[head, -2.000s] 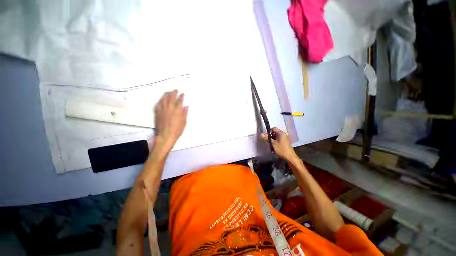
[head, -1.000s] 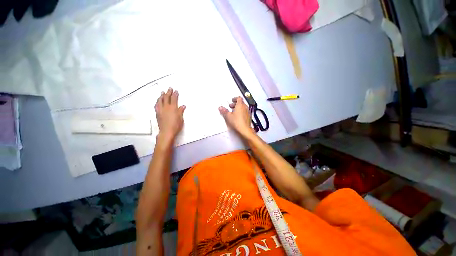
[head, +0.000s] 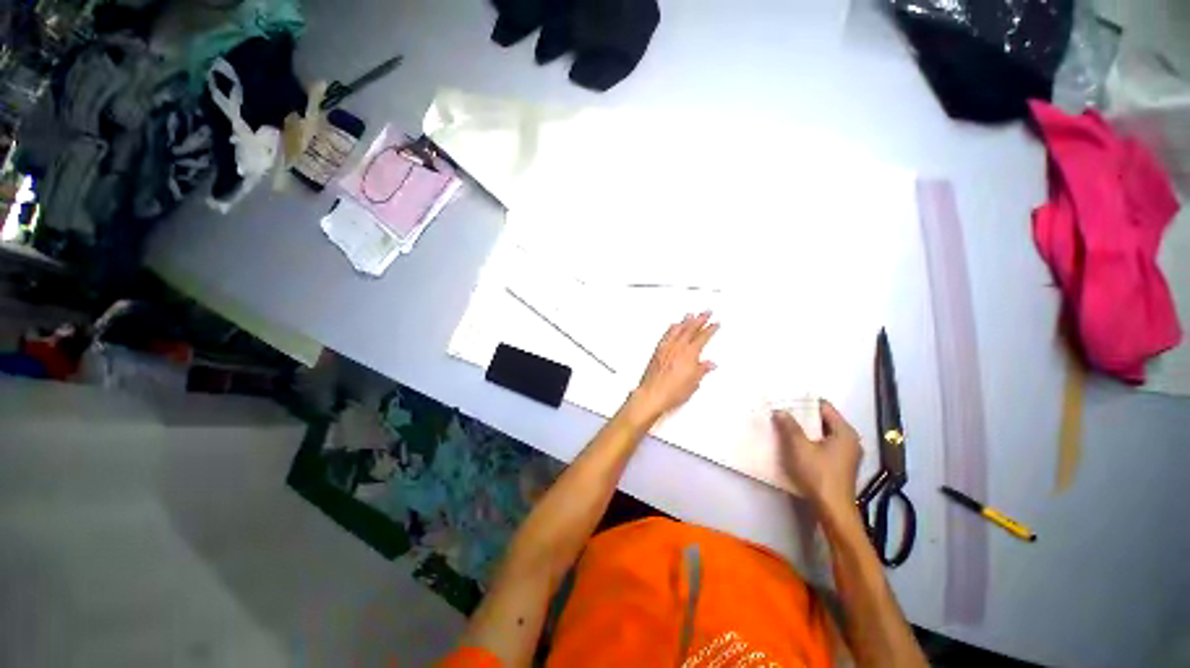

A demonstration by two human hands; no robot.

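Note:
White pattern paper (head: 574,326) lies on the table, overexposed, with thin dark lines. My left hand (head: 676,368) lies flat on it with fingers apart, holding nothing. My right hand (head: 822,450) is at the paper's near right part, thumb and fingertips at the sheet; whether they pinch it is unclear. The black shears (head: 890,437) lie beside my right hand, blades pointing away. A yellow and black pen (head: 992,514) lies across the clear ruler (head: 957,392). The black phone (head: 529,375) lies at the paper's near left edge.
A pink garment (head: 1107,248) and a tan strip (head: 1070,424) lie at the right. Black soft lumps (head: 594,39) lie at the far edge. Pink and white folded pieces (head: 398,196), small scissors (head: 362,81) and a patterned cylinder (head: 326,150) are at the left.
The view has swung left. The shears left my right hand and lie on the table. My right hand has moved from beside them onto the paper. My left hand still rests on the paper.

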